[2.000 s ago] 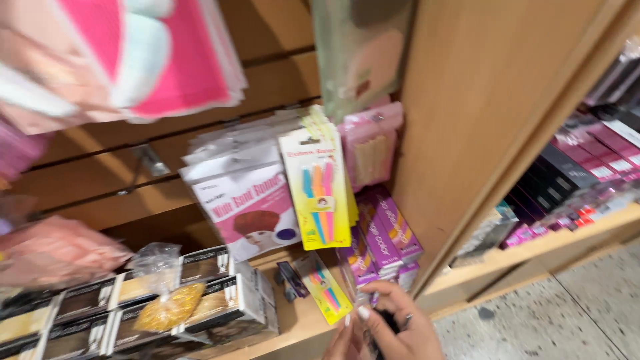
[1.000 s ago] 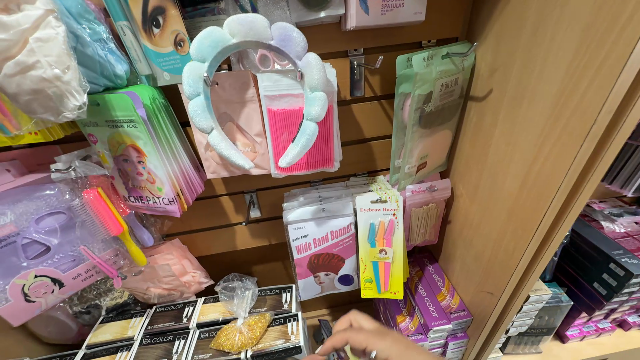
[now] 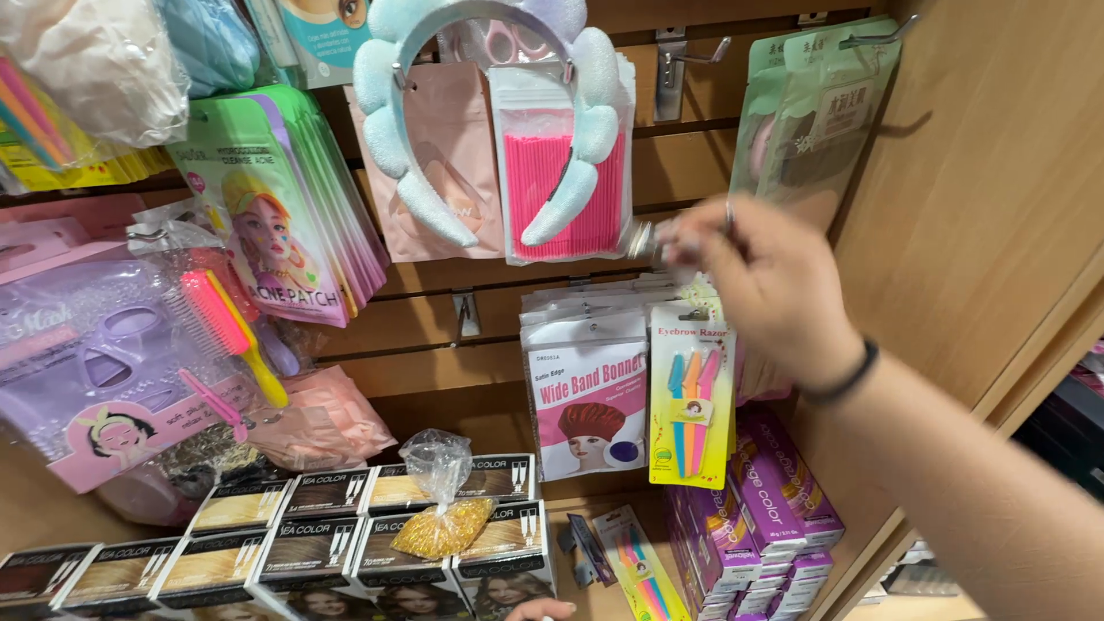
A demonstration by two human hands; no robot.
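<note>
My right hand (image 3: 759, 276), with a black band at the wrist, is raised before the slatted wall. Its fingers pinch a small silvery piece (image 3: 642, 241), too blurred to identify, beside a pack of pink sticks (image 3: 565, 190). Below it hang an eyebrow razor pack (image 3: 690, 397) and a wide band bonnet pack (image 3: 588, 397). Only fingertips of my left hand (image 3: 542, 611) show at the bottom edge, near the hair color boxes (image 3: 504, 539); what they hold is hidden. Another razor pack (image 3: 640, 565) lies on the shelf.
A scalloped plush headband (image 3: 379, 142) hangs in front of the packs. Bare metal hooks (image 3: 703, 56) stick out of the wall. A wooden side panel (image 3: 975, 207) stands at the right, purple boxes (image 3: 768, 509) beside it. A bag of gold bits (image 3: 444, 526) rests on the boxes.
My right hand has risen from the low shelf to the middle of the slatted wall. Two seconds ago both hands were together near the shelf. The view has shifted.
</note>
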